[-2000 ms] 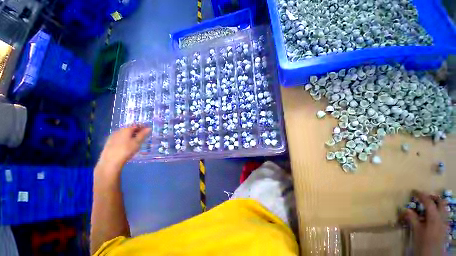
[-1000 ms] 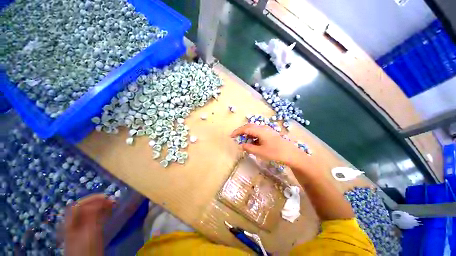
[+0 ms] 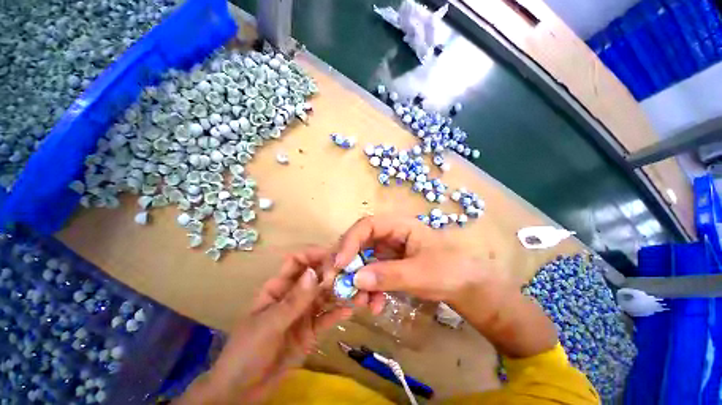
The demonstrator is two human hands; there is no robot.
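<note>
My right hand (image 3: 427, 273) holds small blue-and-white toy heads (image 3: 347, 285) between thumb and fingers, above the bench. My left hand (image 3: 289, 304) is beside it, its fingertips close against the same pieces; whether it grips one is hard to tell. A blue-black knife (image 3: 389, 372) lies on the bench just below the hands, a white cord across it. A clear plastic sheet (image 3: 396, 315) lies under and behind the hands, partly hidden. A loose pile of blue-and-white pieces (image 3: 408, 170) is scattered beyond the right hand.
Pale cups (image 3: 198, 142) are heaped beside the blue bin (image 3: 95, 111) at left. The clear tray of pieces (image 3: 71, 332) is at lower left. A dense blue-grey pile (image 3: 582, 316) and small white bottle (image 3: 545, 236) are at right. A green belt (image 3: 514, 142) runs behind, with a crumpled bag (image 3: 416, 25).
The view has swung from the tray to the bench. My right hand has come back from the loose pile with pieces, and my left hand has moved from over the tray to meet it.
</note>
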